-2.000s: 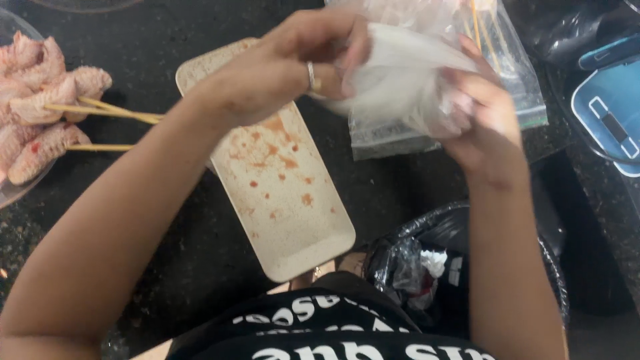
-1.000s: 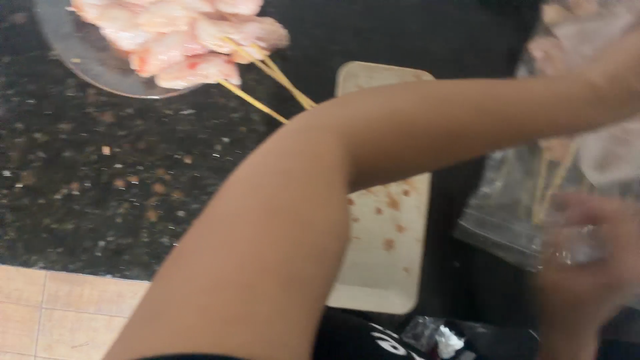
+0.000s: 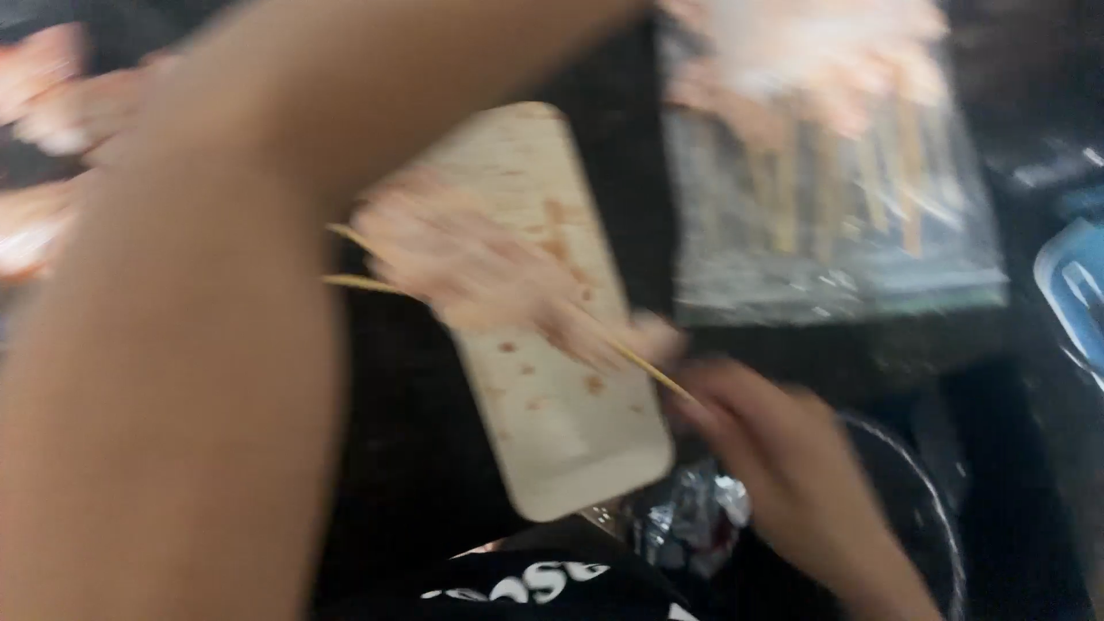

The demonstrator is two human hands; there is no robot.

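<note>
My left hand is beyond the top edge; its bare forearm crosses the upper left of the view. Low on the right, my right hand point(image 3: 759, 423) grips the end of a bamboo skewer point(image 3: 651, 371). Blurred pale raw meat, apparently chicken wings point(image 3: 474, 259), is threaded on it above a cream rectangular tray point(image 3: 561, 457) with reddish stains. Two skewer tips stick out at the meat's left side. A clear plastic bag point(image 3: 837, 285) at the upper right holds more skewered meat, with a whitish sheet or film point(image 3: 776, 34) at its top.
More raw wings point(image 3: 78, 108) lie at the far left, partly behind my forearm. A bin with a dark liner point(image 3: 940, 509) and crumpled clear plastic point(image 3: 699, 517) stands below the dark counter at the lower right. A blue object point(image 3: 1074, 285) is at the right edge.
Two seconds ago both hands held a whitish sheet or film near the bag. Now skewered meat is in my right hand over the tray, and my left hand has left the view.
</note>
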